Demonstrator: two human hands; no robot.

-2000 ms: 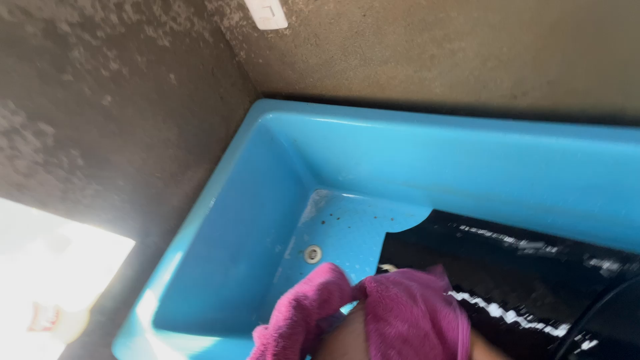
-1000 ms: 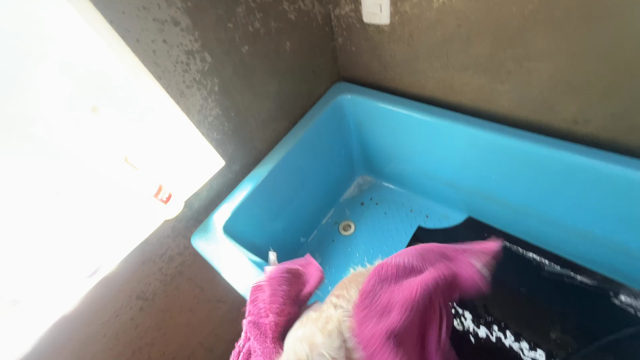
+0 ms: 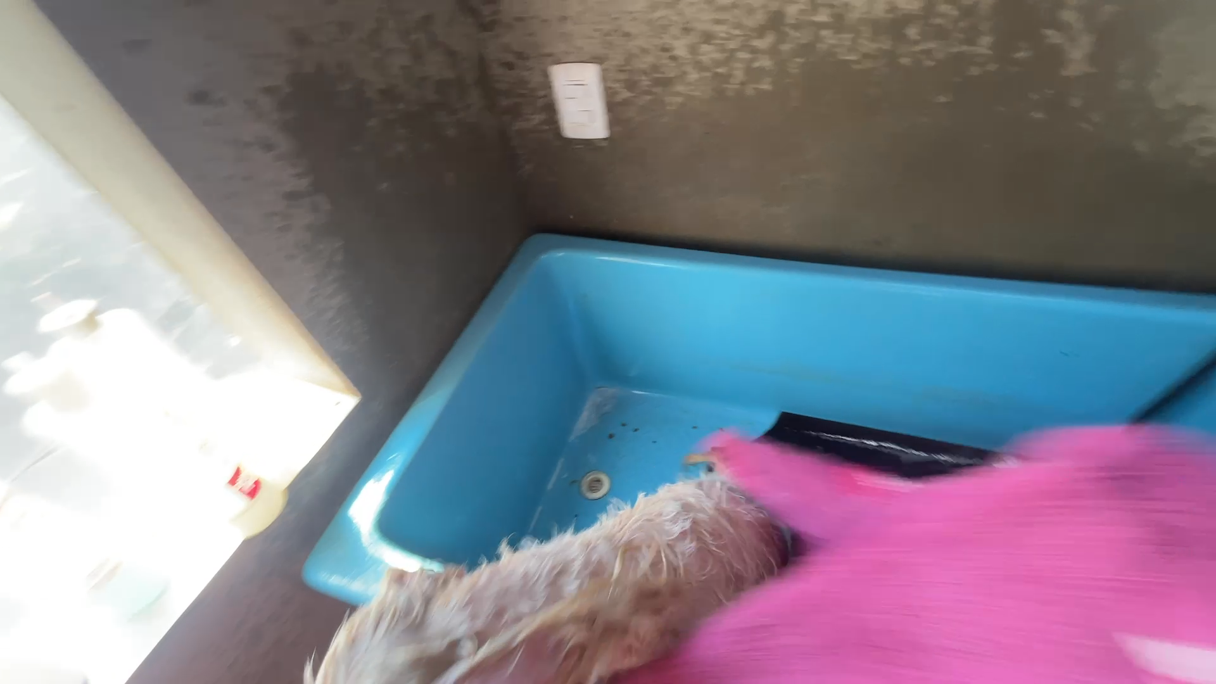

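Observation:
A wet animal with pale, shaggy fur [image 3: 589,589], apparently a dog, stretches along the bottom middle, by the near side of the blue tub [image 3: 817,304]. Its head cannot be made out. A bright pink towel [image 3: 969,570], blurred by motion, fills the lower right and lies partly over the animal's right side. A corner of the cloth reaches out above the tub floor, with a small tan thing at its tip that I cannot identify. Neither my left hand nor my right hand can be seen; the towel may cover them.
Inside the tub are a round drain [image 3: 596,484], dark specks and a shiny black sheet or mat [image 3: 874,446]. Grey-brown walls meet behind it, with a white switch plate [image 3: 579,101]. At left, a brightly lit opening shows a bottle with a red label [image 3: 258,499].
The pink towel has shifted right and spread over the lower right. Far more of the wet fur shows than a second ago, and less of the black sheet.

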